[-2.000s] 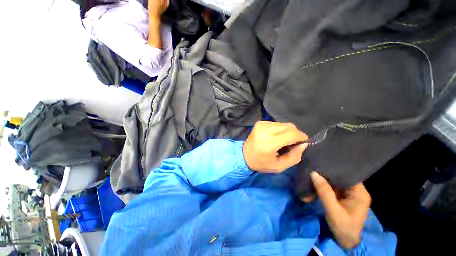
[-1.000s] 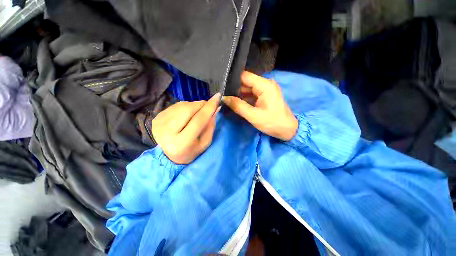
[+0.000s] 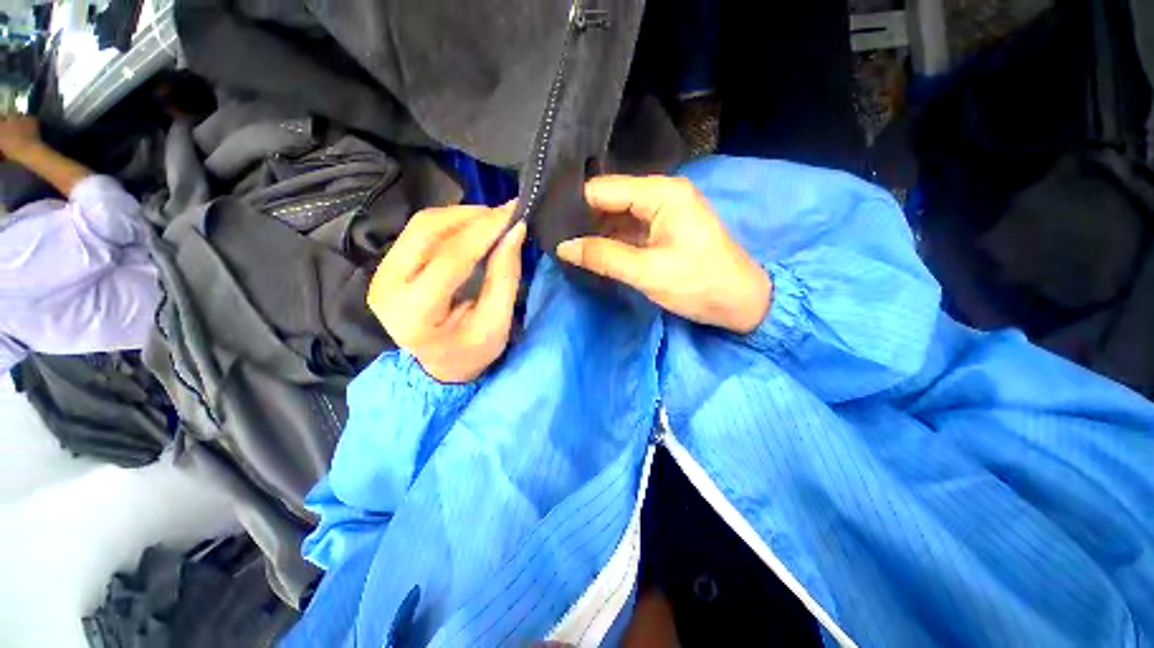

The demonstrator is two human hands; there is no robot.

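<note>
A dark grey garment (image 3: 443,63) hangs down from the top of the view to my chest. A zipper (image 3: 548,127) with silvery teeth runs along it, and a metal slider (image 3: 590,18) sits on it near the top edge. My left hand (image 3: 452,289) pinches the zipper's lower end and cloth edge between thumb and fingers. My right hand (image 3: 673,249) holds the garment's lower edge beside the zipper, thumb and fingers on the dark cloth. The lowest tip of the zipper is hidden by my left fingers.
More dark grey garments (image 3: 253,304) lie heaped at the left. A person in a pale lilac top (image 3: 82,272) is at the far left. A white ruler-marked table edge (image 3: 124,70) is at the upper left. Another dark pile (image 3: 177,608) is at the lower left.
The garment has swung from the right to hang upright before me, and both hands have come together at its lower end. Since one second ago, the slider has come into view and my hands have parted slightly.
</note>
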